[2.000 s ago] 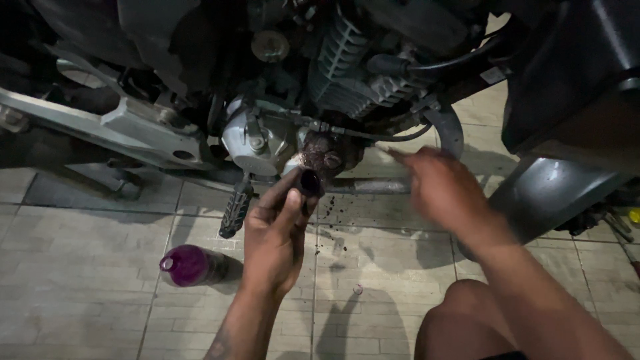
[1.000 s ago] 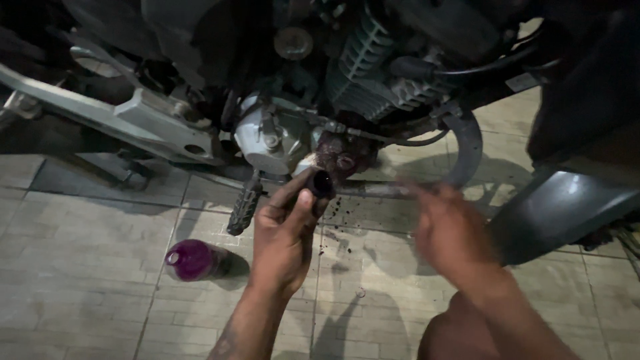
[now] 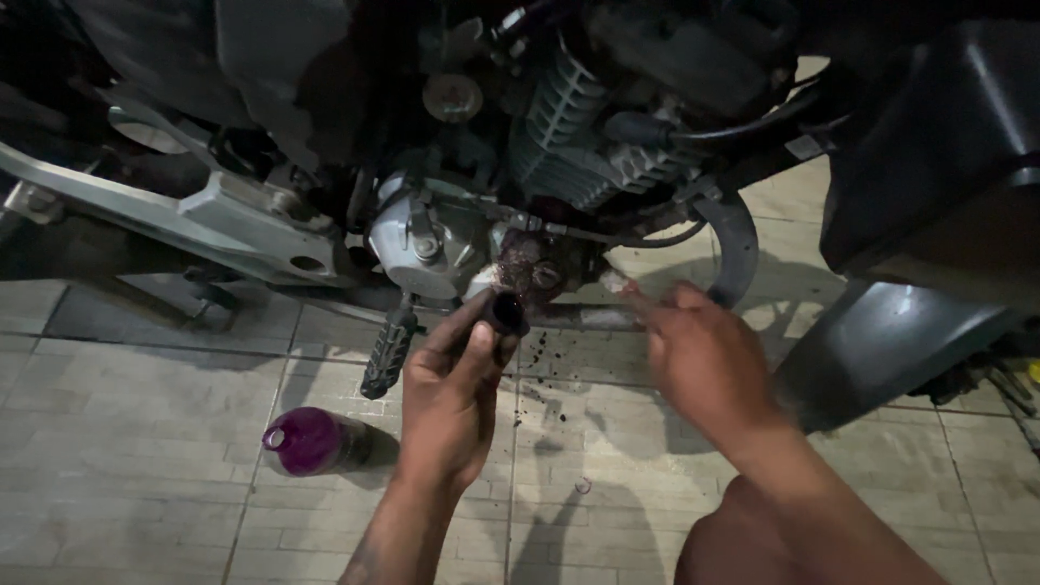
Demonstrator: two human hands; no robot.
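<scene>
My left hand (image 3: pixel 455 382) grips a small dark, round container (image 3: pixel 508 313) with its open mouth facing up. Just above it is a dirt-caked part of the motorcycle engine's lower casing (image 3: pixel 536 264). On the right, my right hand (image 3: pixel 707 357) is closed on a thin tool, perhaps a brush, with a pale tip (image 3: pixel 613 280) beside the dirty casing; blur hides its exact kind. To the left of that casing sits a silver engine cover (image 3: pixel 431 240). The finned cylinder (image 3: pixel 565 122) rises above them.
A purple bottle (image 3: pixel 305 441) with an open top stands on the tiled floor at lower left. A ribbed rubber footpeg (image 3: pixel 388 349) juts down beside my left hand. Dark crumbs (image 3: pixel 561 366) lie on the tiles under the engine. The front fender (image 3: pixel 877 349) is at right.
My right hand has moved a little relative to the engine, and the pale tool tip now shows near the dirty casing. My left hand still holds the dark container in about the same place.
</scene>
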